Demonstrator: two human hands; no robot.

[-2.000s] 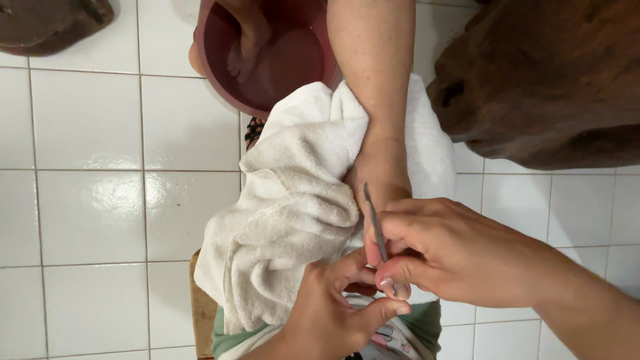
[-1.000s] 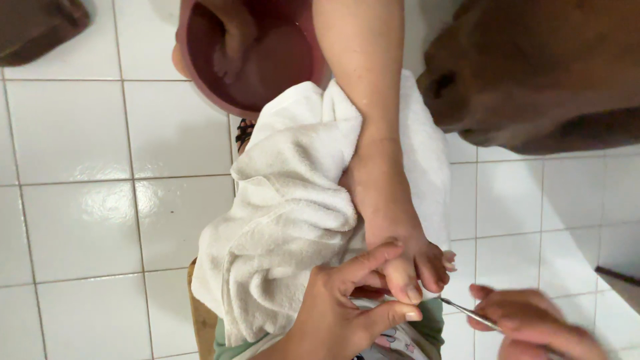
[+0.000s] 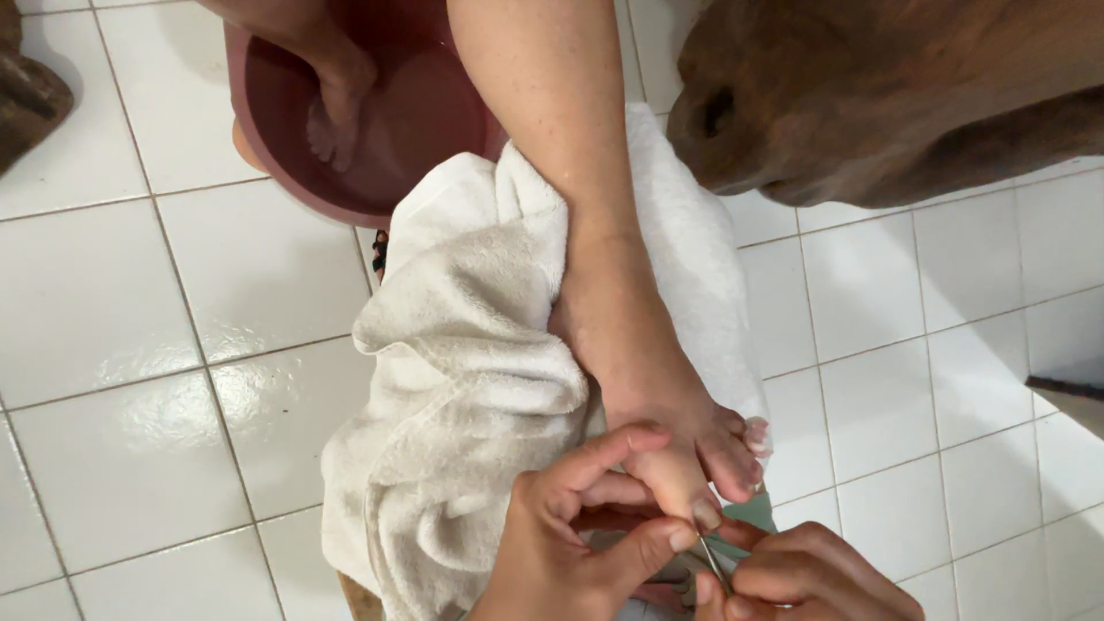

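Observation:
Another person's foot (image 3: pixel 655 379) rests on white towels, toes toward me. My left hand (image 3: pixel 586 526) holds the big toe (image 3: pixel 677 483), with the index finger on top and the thumb near the nail. In my right hand (image 3: pixel 793 573) is a thin metal nail tool (image 3: pixel 714 562), its tip at the edge of the big toenail (image 3: pixel 706 514). A crumpled white towel (image 3: pixel 474 302) lies along the left side of the ankle, and a flatter white towel (image 3: pixel 690 241) shows on the right. A small whitish clump (image 3: pixel 757 436) sits by the smaller toes.
The person's other foot (image 3: pixel 338 121) is in a reddish plastic basin (image 3: pixel 297 194) of water at the upper left. Dark brown carved wood (image 3: pixel 828 95) fills the upper right; another dark piece (image 3: pixel 30 103) stands far left. White floor tiles (image 3: pixel 95 302) surround these.
Two seconds ago my right hand was over the foot with the tool; one second ago it was off to the right. Now the tool's tip is back at the big toenail. My left hand stays around the toe.

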